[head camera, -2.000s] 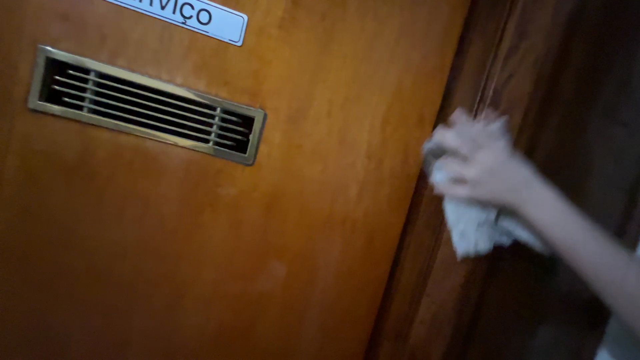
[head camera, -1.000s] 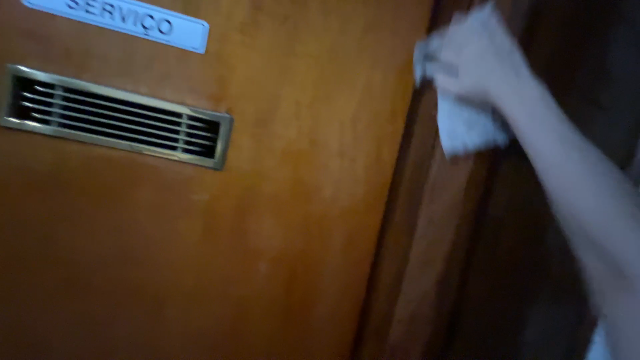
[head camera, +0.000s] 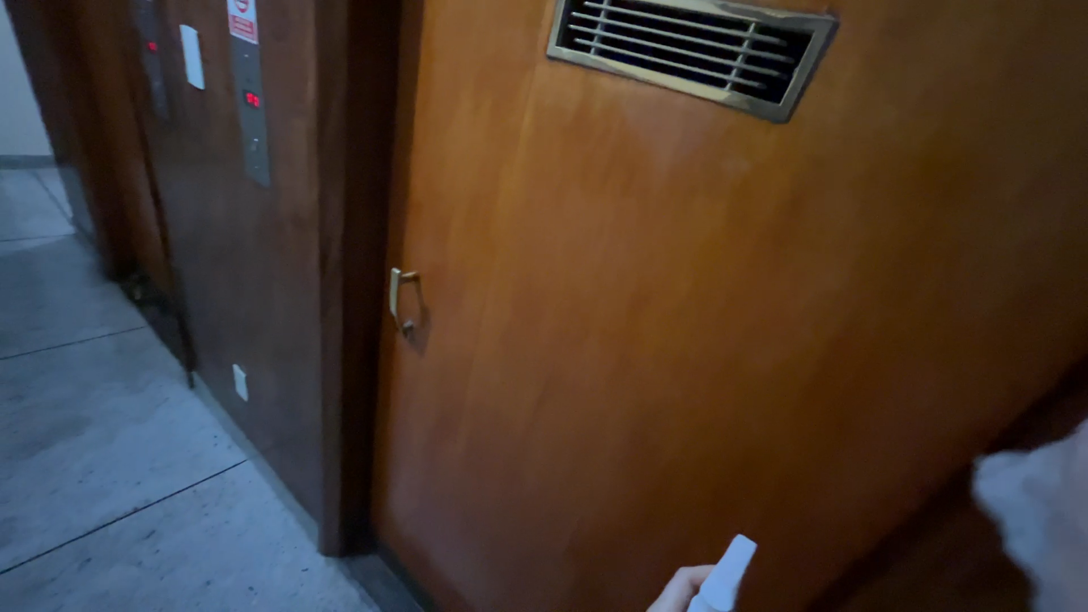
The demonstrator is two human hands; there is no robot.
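At the bottom edge, fingers of my left hand [head camera: 680, 588] are closed around a white nozzle-like top [head camera: 727, 571]; the rest of that object is cut off. A blurred white cloth [head camera: 1033, 518] is held up at the right edge, in my right hand, which is hardly distinguishable there. Both hands are in front of a varnished wooden door [head camera: 646, 314]. The door has a metal vent grille [head camera: 693, 47] above and a metal pull handle [head camera: 396, 293] with a lock below it on its left side.
Left of the door, a dark wood-panelled wall [head camera: 280, 340] carries a metal elevator call panel [head camera: 252, 110] with a red display, a white plate [head camera: 193, 58] and a low white plate [head camera: 240, 382]. Pale floor slabs [head camera: 110, 442] run alongside. Dark door trim [head camera: 960, 510] slants at lower right.
The view has swung left and down. My right hand, earlier holding the cloth at the door frame's right side, is now at the view's edge. My left hand has come into view.
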